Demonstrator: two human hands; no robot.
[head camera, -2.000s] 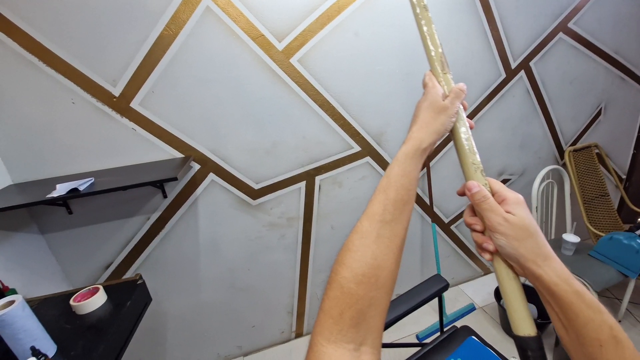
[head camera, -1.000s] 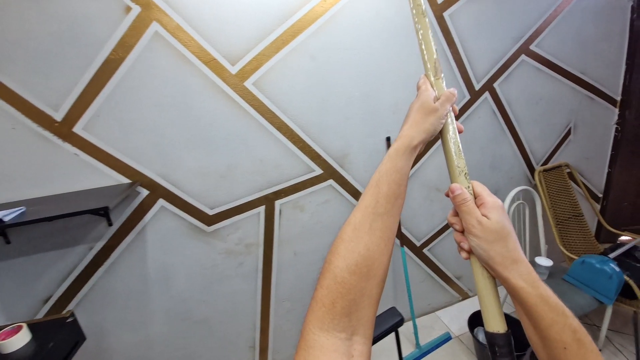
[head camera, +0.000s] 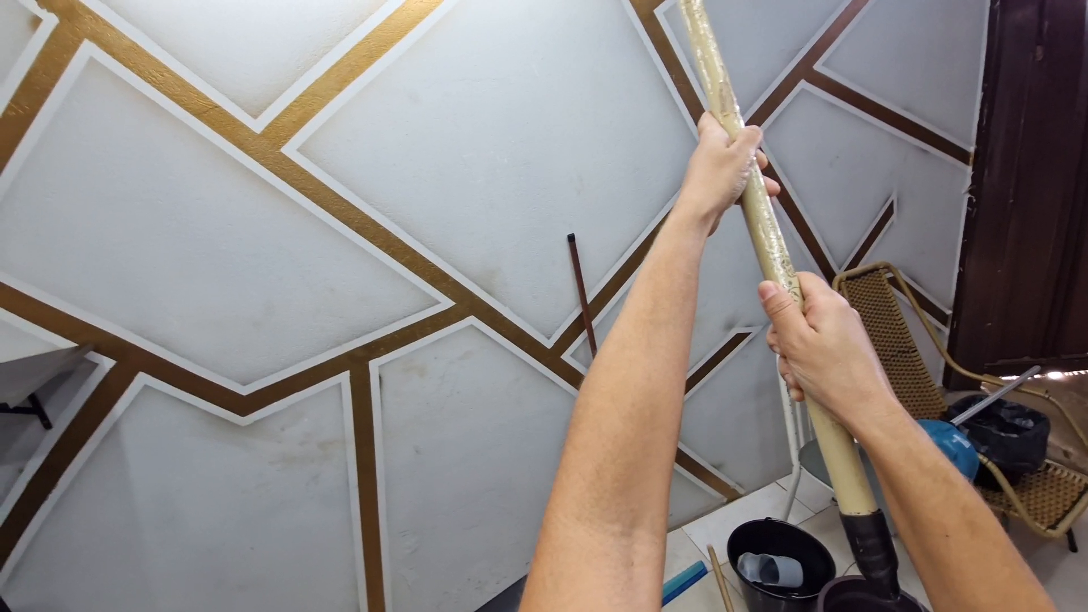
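A long cream-coloured pole (head camera: 769, 234), worn and speckled, runs from the top edge down to the lower right. My left hand (head camera: 729, 170) is wrapped around its upper part. Lower down, my right hand (head camera: 820, 348) grips the same pole, thumb along its near side. Black wrapping or a sleeve (head camera: 871, 544) covers the pole's lower end, which overlaps a dark round container (head camera: 858, 593). The pole's top end is out of view. Behind it stands a grey wall (head camera: 501, 153) with gold-brown bands edged in white.
A black bucket (head camera: 738, 544) with a clear plastic cup (head camera: 769, 569) stands on the tiled floor. A woven chair (head camera: 892, 340), a teal object (head camera: 949, 449) and a black-bagged bin (head camera: 1011, 438) are at right. A thin dark stick (head camera: 582, 289) shows before the wall; a shelf (head camera: 38, 374) is at left.
The view has turned to the right; the tape roll and black table have left it, and the dark door shows more. Both hands keep their hold on the pole.
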